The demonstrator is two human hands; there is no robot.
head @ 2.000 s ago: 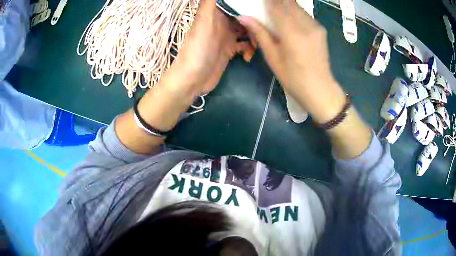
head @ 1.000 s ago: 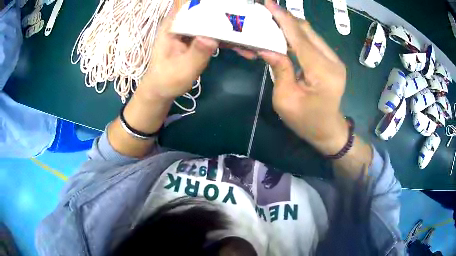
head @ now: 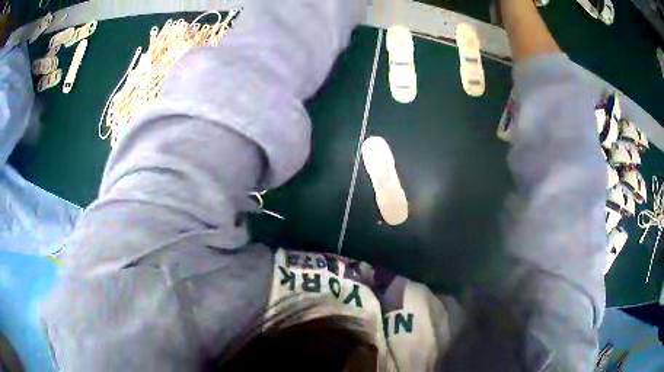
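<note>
Both my hands are beyond the top edge. My left sleeve runs up across the cord heap and out of view; my right forearm shows bare skin at the top right, with the hand cut off. A flat white, narrow-waisted sole (head: 386, 182) lies alone right of the thin table seam. Two similar soles with greyish marks, one by the seam (head: 401, 65) and one further right (head: 470, 61), lie near the far grey strip. The pale cord heap (head: 149, 83) is partly hidden by my left sleeve.
White uppers with dark accents (head: 622, 156) are heaped at the right, partly behind my right sleeve. Small pale strips (head: 74, 67) lie at the upper left. A curved grey strip (head: 429, 20) edges the far side. A tied cord (head: 654, 211) lies far right.
Both arms have stretched forward and up, taking my hands out of the picture. The white upper held between them is no longer seen. The lone sole and both marked soles now show fully.
</note>
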